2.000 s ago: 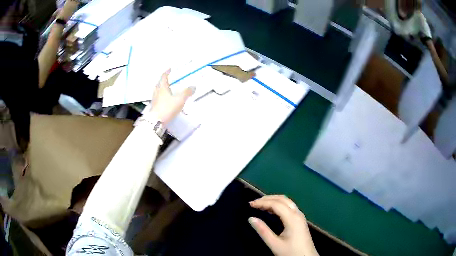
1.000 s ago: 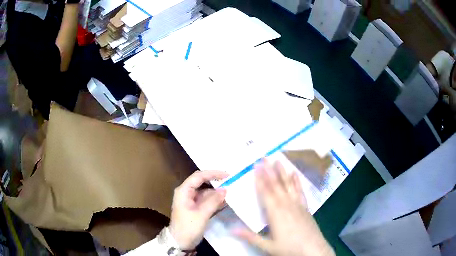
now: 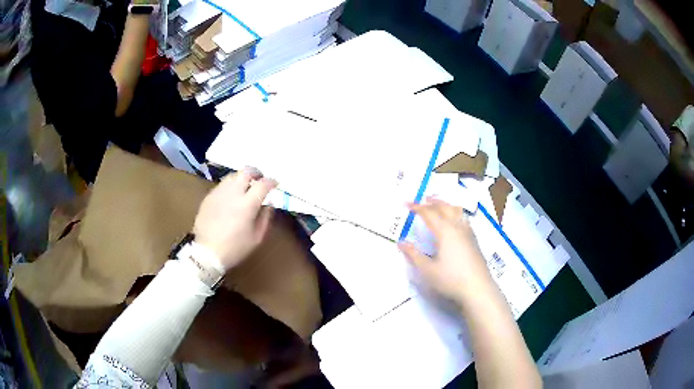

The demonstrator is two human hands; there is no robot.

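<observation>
A flat white box blank (image 3: 342,144) with a blue stripe lies on top of other overlapping blanks in front of me. My left hand (image 3: 232,216) has its fingertips closed on the near left edge of this blank. My right hand (image 3: 453,247) touches the blank at the near end of its blue stripe, thumb and fingers apart. Another blank (image 3: 525,247) with a blue stripe and small print lies beneath, to the right. Brown notched flaps show between the blanks. The undersides of the blanks are hidden.
A thick stack of blanks (image 3: 285,34) stands at the back left, beside a person in dark clothes. A large brown carton (image 3: 144,220) is at the lower left. White boxes (image 3: 517,34) stand on the dark belt; another box (image 3: 631,311) is at the right.
My left hand has moved up and left from the striped corner to the blank's side edge. The top blank has turned, its stripe now steeper. My right hand has moved up slightly, fingers at the stripe.
</observation>
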